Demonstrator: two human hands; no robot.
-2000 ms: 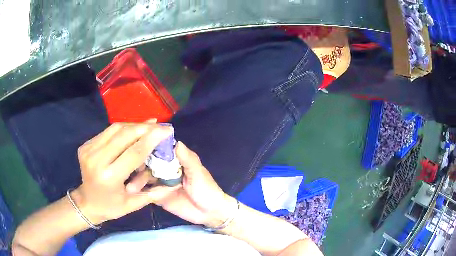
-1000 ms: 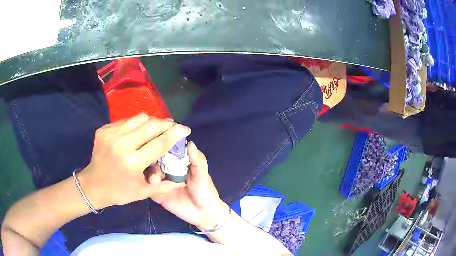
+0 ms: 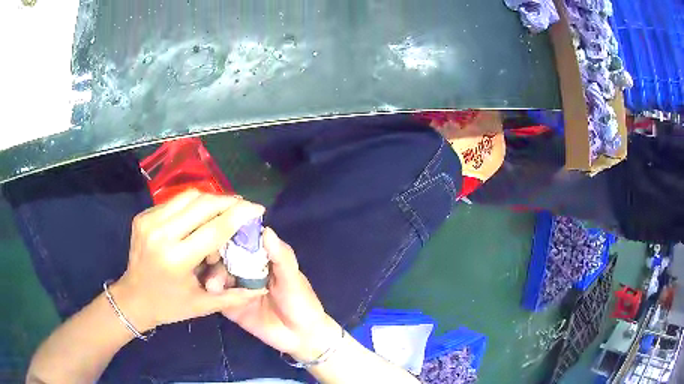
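Observation:
An assembled piece (image 3: 247, 261) is held over my lap, with its purple part at the top, the lumpy white part in the middle and a dark grey base at the bottom. My left hand (image 3: 180, 259) grips it from the left, its fingers over the purple top and around the side. My right hand (image 3: 281, 304) holds it from the right and below, near the grey base. The side of the piece towards my left palm is hidden by the fingers.
The dark green bench (image 3: 322, 67) crosses the top. A cardboard tray (image 3: 571, 94) of purple-and-white pieces is at its right end. A red stool (image 3: 184, 171) is between my knees. Blue crates (image 3: 538, 262) and a black plastic tray (image 3: 585, 319) lie on the floor. Someone's dark-clothed limb (image 3: 562, 184) is at right.
The view has shifted, showing more of the bench. Both hands still hold the piece together over my lap, with nearly the same grip.

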